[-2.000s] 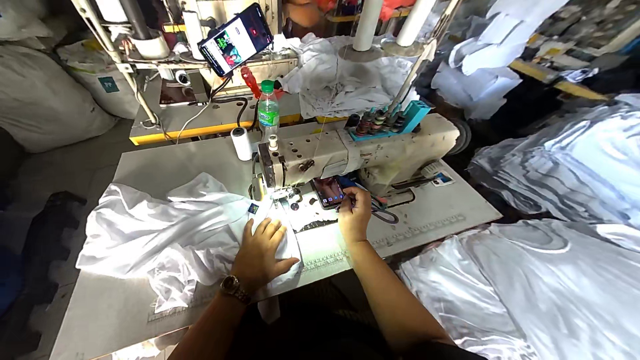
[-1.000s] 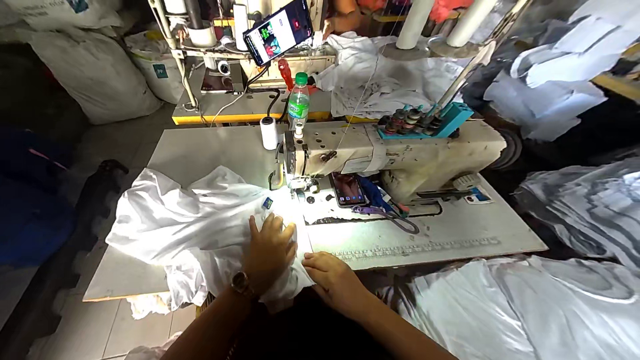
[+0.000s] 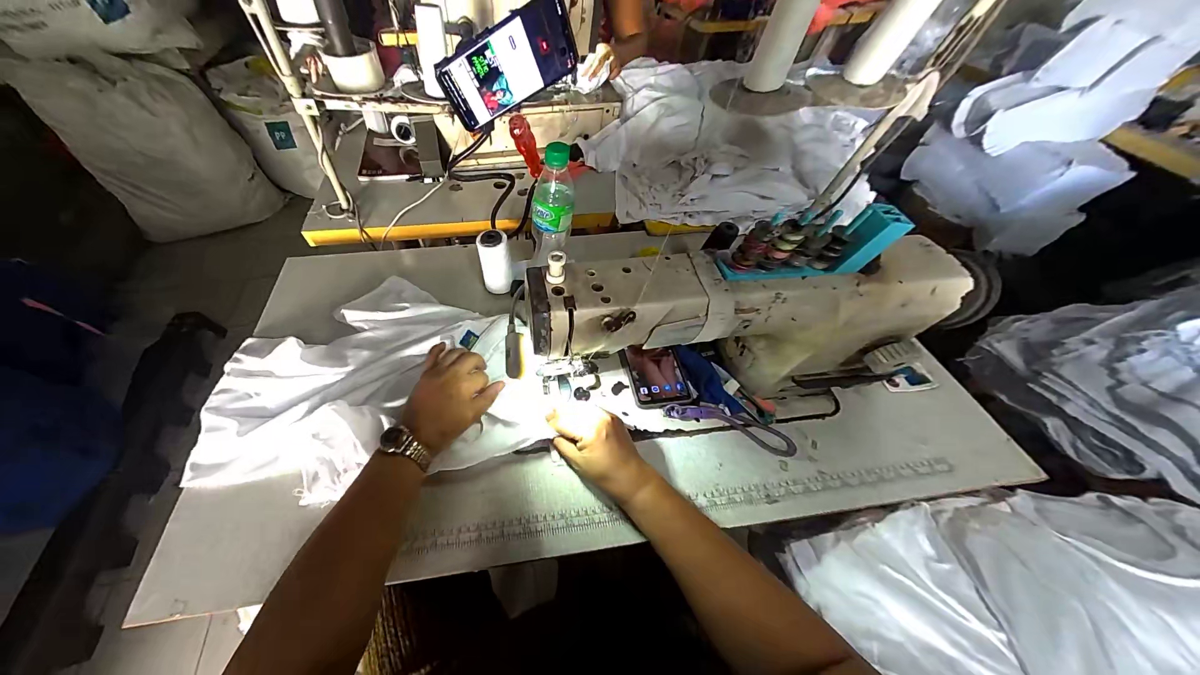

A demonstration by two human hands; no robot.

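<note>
White fabric (image 3: 347, 375) with a small blue label (image 3: 470, 338) lies across the left half of the sewing table (image 3: 450, 553). My left hand (image 3: 452, 398) rests on it, fingers spread and palm down. Close to the needle area of the sewing machine (image 3: 637, 300), my right hand (image 3: 595, 445) pinches the cloth's edge with bent fingers. Bright lamp light washes out the cloth there. A smartphone (image 3: 656, 375) lies under the machine's arm, beside a purple cord loop (image 3: 741, 427).
A plastic bottle (image 3: 553, 202) and a white thread cone (image 3: 494, 262) stand behind the machine head. A teal bobbin rack (image 3: 872, 239) sits on top. Another phone (image 3: 506, 61) is mounted above. Piled white garments (image 3: 984, 572) lie at the right. Another person's hand (image 3: 626, 47) shows at the back.
My right hand was at the phone under the machine arm two seconds ago, then at the table's front edge; now it is at the cloth by the needle. The phone now lies there unheld.
</note>
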